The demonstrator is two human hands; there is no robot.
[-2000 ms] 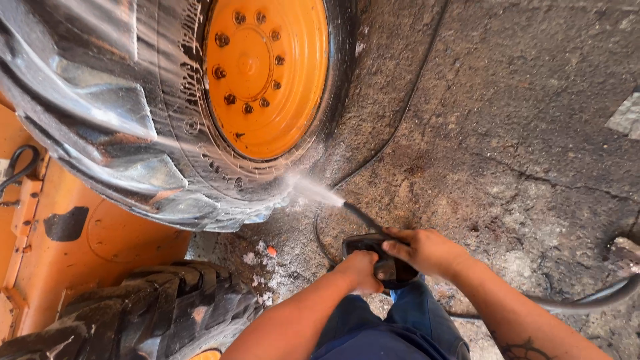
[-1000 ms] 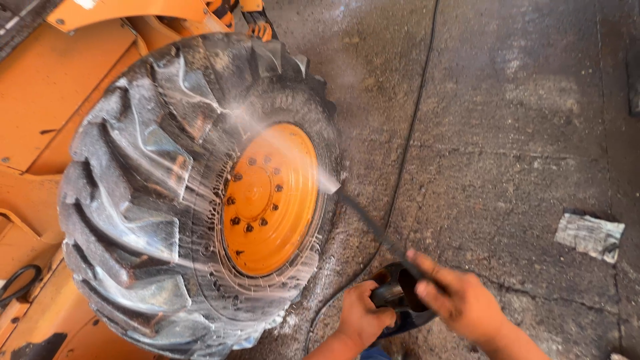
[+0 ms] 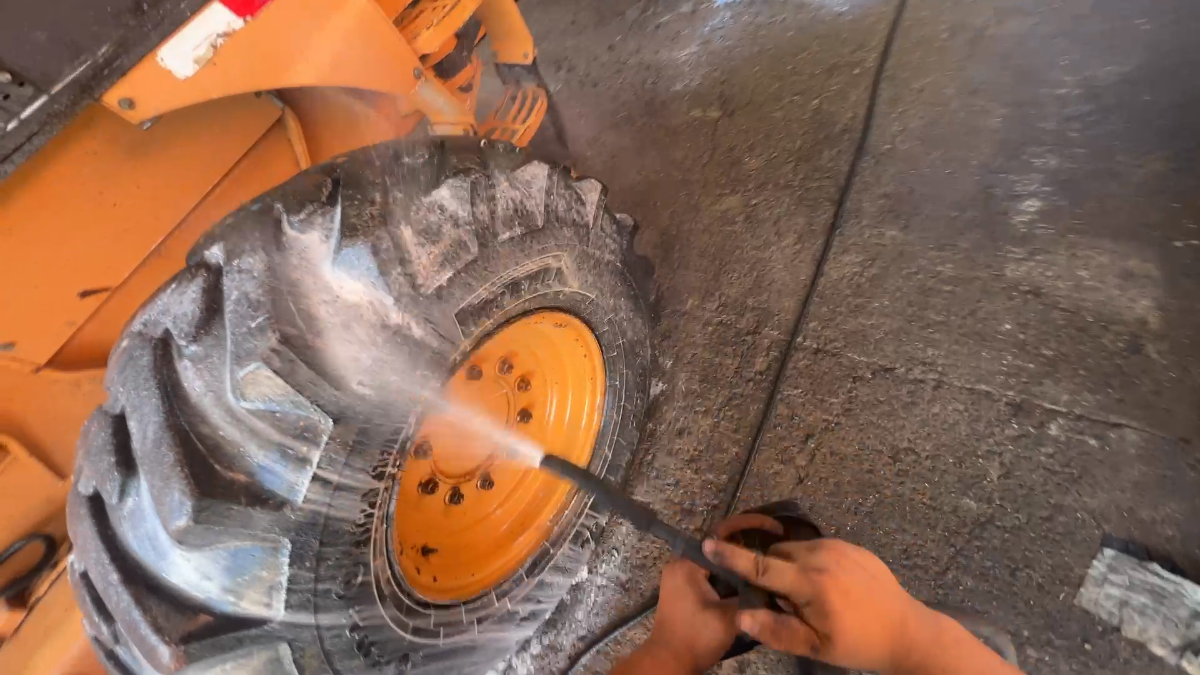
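Note:
Both hands hold a pressure washer's black spray lance point(image 3: 628, 506) at lower centre. My left hand point(image 3: 692, 609) is closed around its grip end, partly hidden by the other hand. My right hand point(image 3: 825, 595) grips the lance just above, thumb and fingers round it. A white water jet point(image 3: 487, 433) leaves the tip toward the upper left. It passes in front of the orange wheel rim point(image 3: 553, 375) and strikes the tread of a large black lugged tyre point(image 3: 253, 431). Wet, pale streaks run over the lugs and sidewall.
Orange machine bodywork point(image 3: 112, 225) stands behind the tyre at left, with an orange step point(image 3: 516, 114) at top. A dark cable or hose point(image 3: 830, 239) crosses the rough concrete floor point(image 3: 966, 394). A flat grey piece point(image 3: 1144, 600) lies at lower right. A black shoe point(image 3: 792, 517) shows beyond my hands.
The jet has shifted from the tyre's lower edge, two seconds ago, to its upper tread. The view has swung toward the tyre's upper side. Both hands remain on the lance.

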